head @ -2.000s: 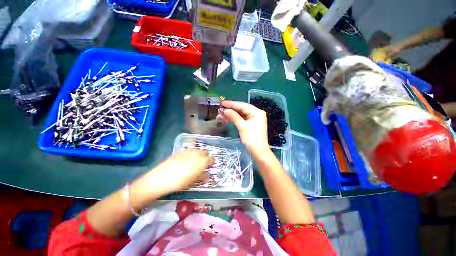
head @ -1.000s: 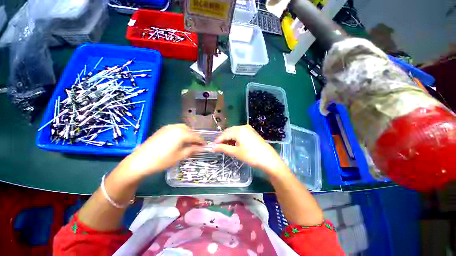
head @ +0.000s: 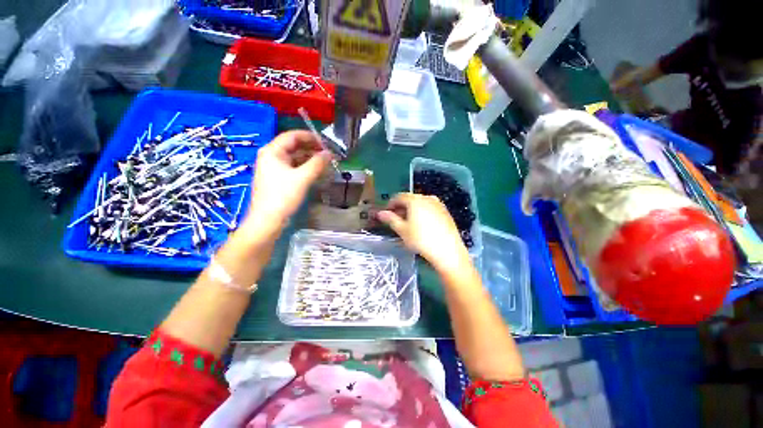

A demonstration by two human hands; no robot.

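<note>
My left hand (head: 289, 171) holds a thin pale shaft (head: 311, 125) between thumb and fingers, tilted, its lower end close to the fixture (head: 339, 194) under the ram (head: 351, 134). A small dark ring (head: 346, 176) shows on the fixture's slotted block. My right hand (head: 414, 221) is at the right edge of the fixture plate, its fingertips pinched by a tiny dark ring (head: 365, 215); whether it grips anything cannot be told. The clear tub of shafts (head: 347, 280) lies nearest my body. The clear tub of black rings (head: 448, 196) is just right of the fixture.
A blue tray (head: 171, 180) of shafts is left, a red tray (head: 280, 77) behind it. The press lever with red knob (head: 665, 263) reaches in from the right above blue file boxes. An empty clear tub (head: 412, 104) and clear lid (head: 504, 280) show. A person is far right.
My left hand has moved from over the shaft tub up to the fixture with a shaft. My right hand has moved up and right to the plate's edge. The press lever appears slightly shifted left.
</note>
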